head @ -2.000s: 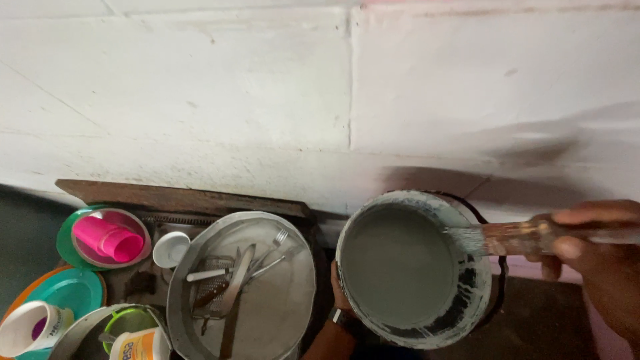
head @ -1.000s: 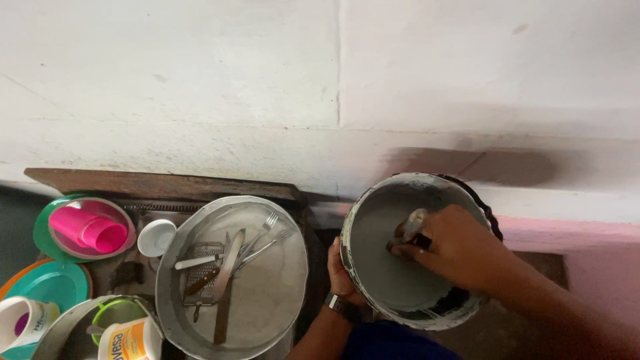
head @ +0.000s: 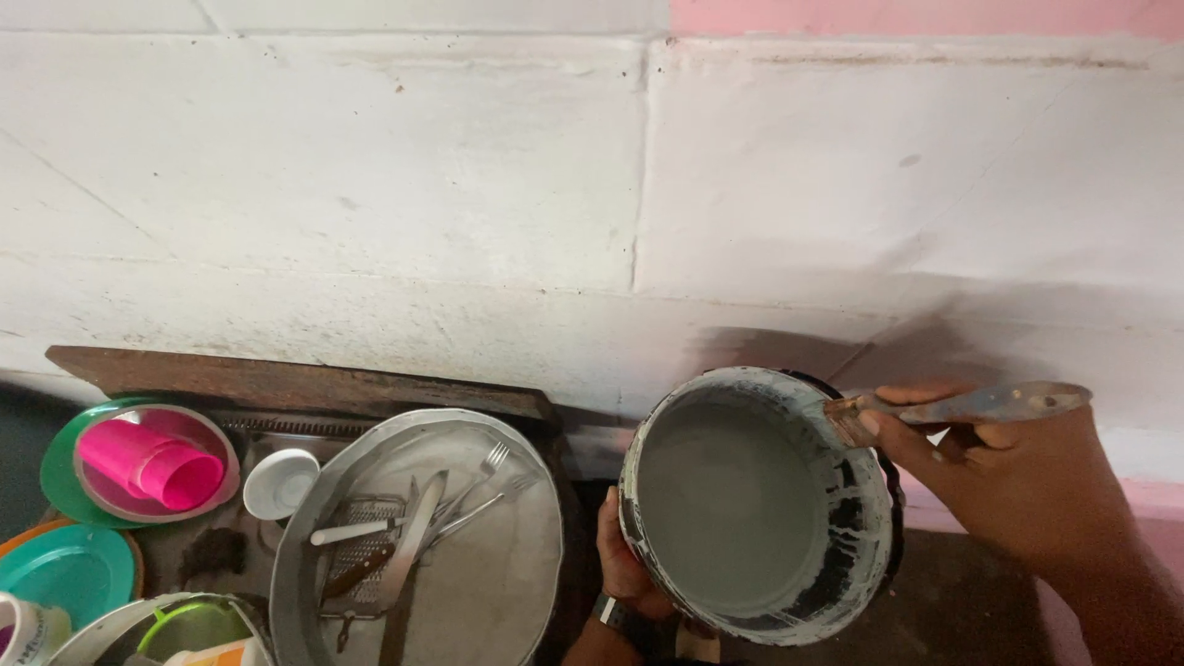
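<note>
A black bucket (head: 865, 546), its rim smeared with pale paint, holds grayish-white paint (head: 731, 499). My left hand (head: 631, 564), with a band on the wrist, grips the bucket's left side from outside. My right hand (head: 962, 444) is closed around the handle of a paintbrush (head: 999, 403) to the right of the bucket. The brush lies nearly level, its bristles (head: 846, 421) at the inner right side of the rim, above the paint. Part of the left hand is hidden behind the bucket.
A painted block wall (head: 444, 166), white with pink areas, rises ahead. Left of the bucket, a large metal pan (head: 490, 573) holds forks, knives and a grater (head: 361, 546). Beyond are a white cup (head: 281, 485), pink cups (head: 153, 462), plates (head: 69, 573) and a wooden board (head: 296, 381).
My right hand was over the bucket with the brush down in it a second ago; it has moved to the right rim, the brush now level. The left hand stays at the bucket's side.
</note>
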